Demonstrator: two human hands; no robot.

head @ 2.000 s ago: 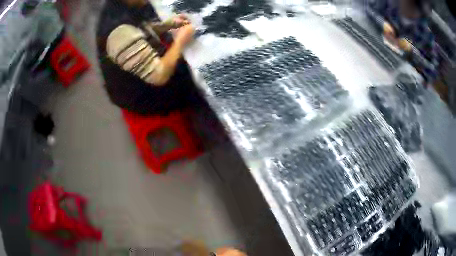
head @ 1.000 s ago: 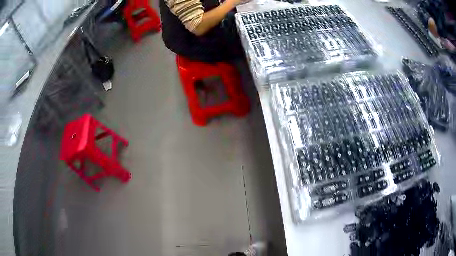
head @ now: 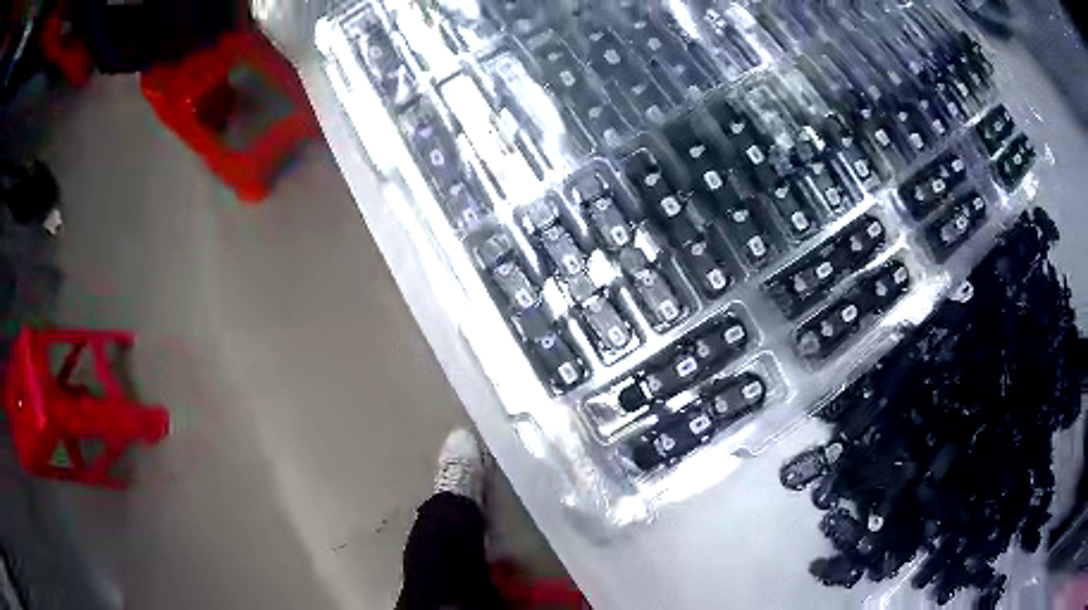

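Note:
A clear blister tray (head: 764,286) lies on the white table, its pockets holding rows of black plastic housings (head: 704,411) with small pale windows. Glare hides part of the tray's left side. A loose pile of black housings (head: 954,417) lies right of the tray's near edge, with a single housing (head: 809,467) at the pile's left side. Neither my left hand nor my right hand is in the picture.
The white table's edge (head: 418,316) runs diagonally down the middle. A red stool (head: 233,107) stands at upper left, another red stool (head: 78,405) at left. A leg in black trousers with a white shoe (head: 459,465) is on the grey floor. Something red shows at the bottom.
The view has moved closer over the near tray and loose pile. The seated person is now almost out of the picture. A leg and white shoe have come into view.

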